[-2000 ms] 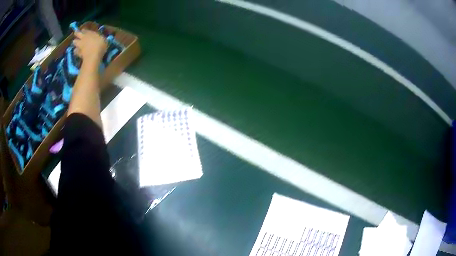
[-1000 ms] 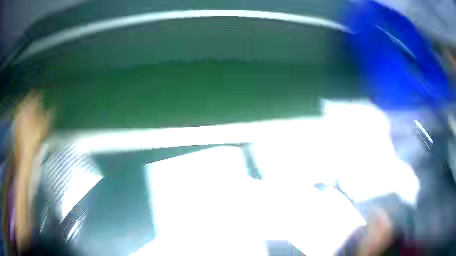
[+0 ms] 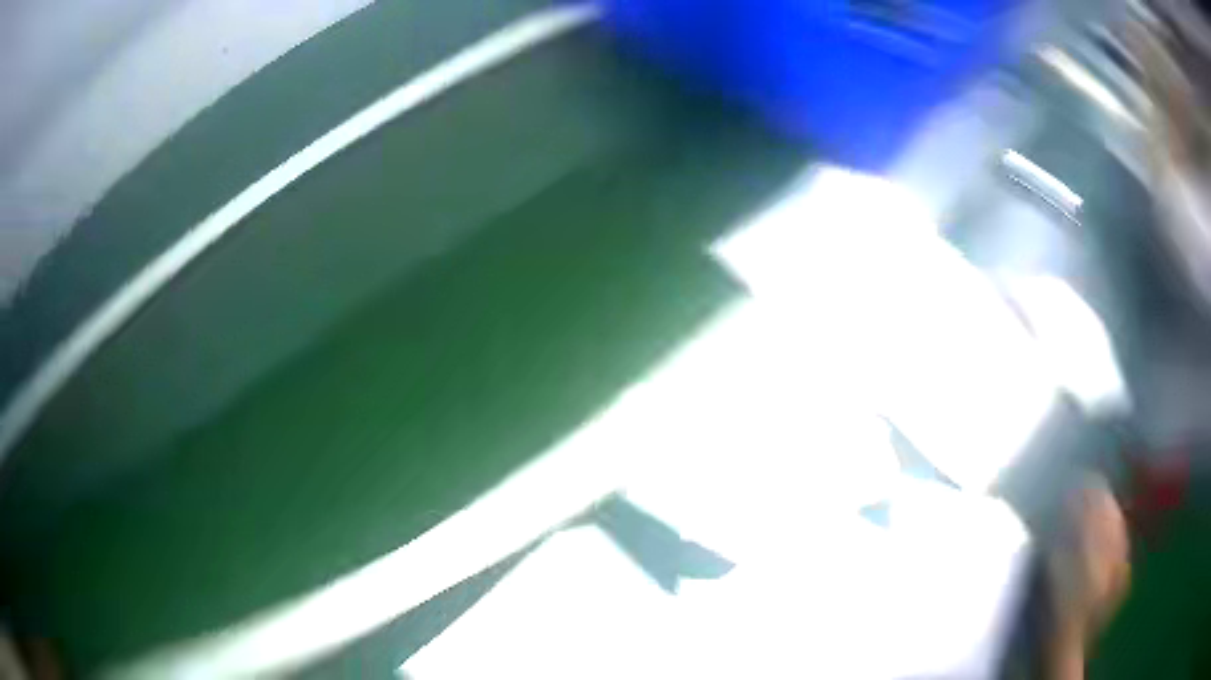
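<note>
White paper sheets (image 3: 823, 585) lie overexposed and overlapping across the bottom middle and right, and no print on them can be read. A blurred hand, apparently my right hand (image 3: 1100, 565), is at the lower right beside the sheets' edge. Its fingers and anything in them cannot be made out. A small blurred brownish patch at the bottom left corner may be part of my left hand, but I cannot tell.
A blue tote (image 3: 850, 73) stands at the top, right of the middle. The green conveyor belt (image 3: 399, 385) with its white edge (image 3: 465, 538) runs diagonally. Blurred shiny items and a red patch are at the right.
The view has swung right. The cardboard tray of devices and the dotted sheet have left the picture. My left arm has left the tray. The tote and right hand have come into view.
</note>
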